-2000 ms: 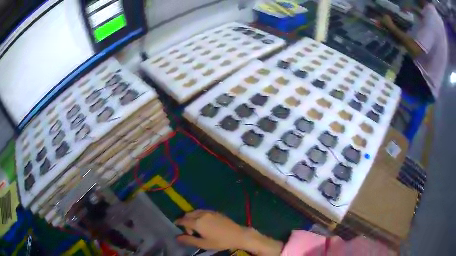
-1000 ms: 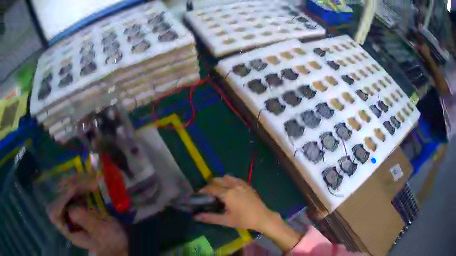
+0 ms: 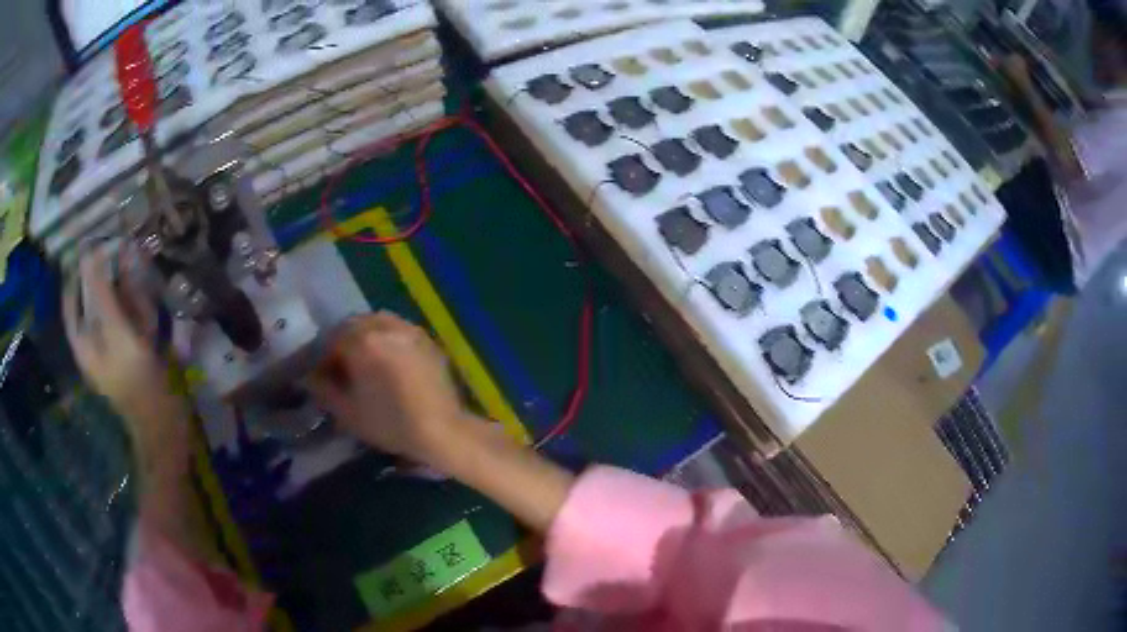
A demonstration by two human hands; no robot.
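Observation:
The silver metal test fixture (image 3: 216,278) stands on a grey plate (image 3: 334,290) at the left. Its red clamp handle (image 3: 134,77) points upright. My left hand (image 3: 111,321) is at the fixture's left side, partly behind it; I cannot tell if it grips anything. My right hand (image 3: 383,377) is at the fixture's front right edge with its fingers bent together. A dark blurred thing shows below its fingertips; I cannot tell whether the fingers hold it.
White foam trays with dark round wired parts lie at right (image 3: 803,414) and in a stack at back left (image 3: 346,105). A red cable (image 3: 585,333) loops on the green mat. A green label (image 3: 423,568) lies near me. A cardboard box (image 3: 884,457) and a person's sleeve (image 3: 1100,154) are at right.
The red handle has swung from lowered to upright. My left hand has moved up beside the fixture. My right hand has moved left to the fixture's front, and the dark object no longer shows clearly.

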